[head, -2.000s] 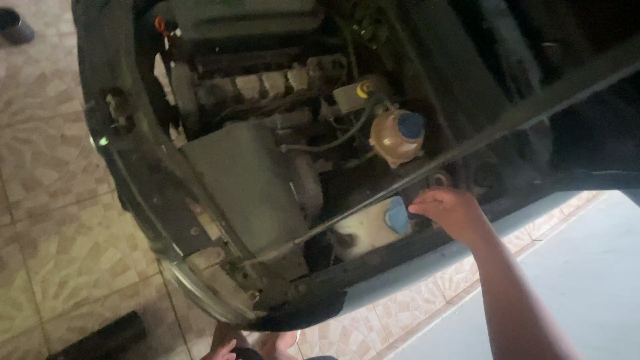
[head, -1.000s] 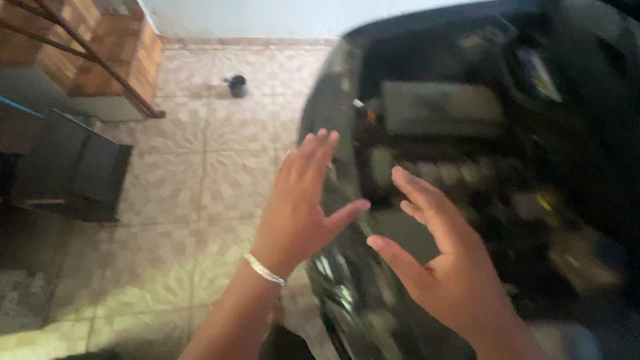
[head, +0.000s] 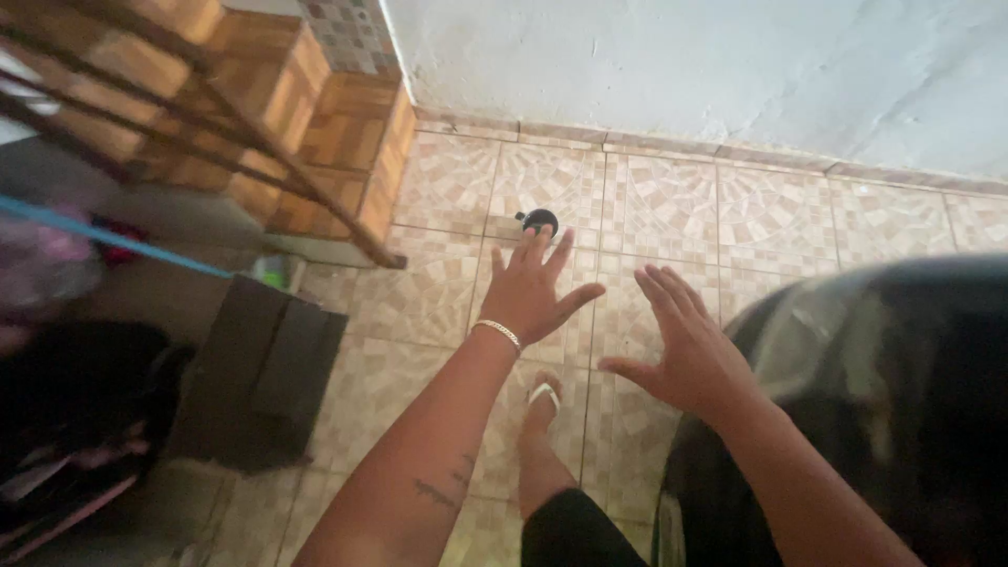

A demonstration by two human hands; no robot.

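Note:
My left hand [head: 535, 295], with a chain bracelet at the wrist, reaches forward over the tiled floor, fingers spread and holding nothing. Its fingertips overlap a small dark round container [head: 540, 220] with a side handle, perhaps a mug, standing on the tiles; whether they touch cannot be told, though the hand looks well above it. My right hand [head: 689, 350] is held out to the right of the left one, thumb apart from the fingers, with nothing in it. Beside my right forearm is the dark front of a car [head: 882, 378], blurred.
Wood-patterned steps [head: 346, 118] with a rusty metal railing [head: 276, 157] rise at upper left. Below them stands a dark box-like object [head: 256, 374]. A white wall [head: 693, 71] runs along the back. My sandalled foot [head: 543, 398] is on the floor tiles [head: 425, 307].
The view has swung from the engine bay to the floor. Two seconds ago a hand was at the blue cap of a reservoir; now both hands are held out in front of me, away from it.

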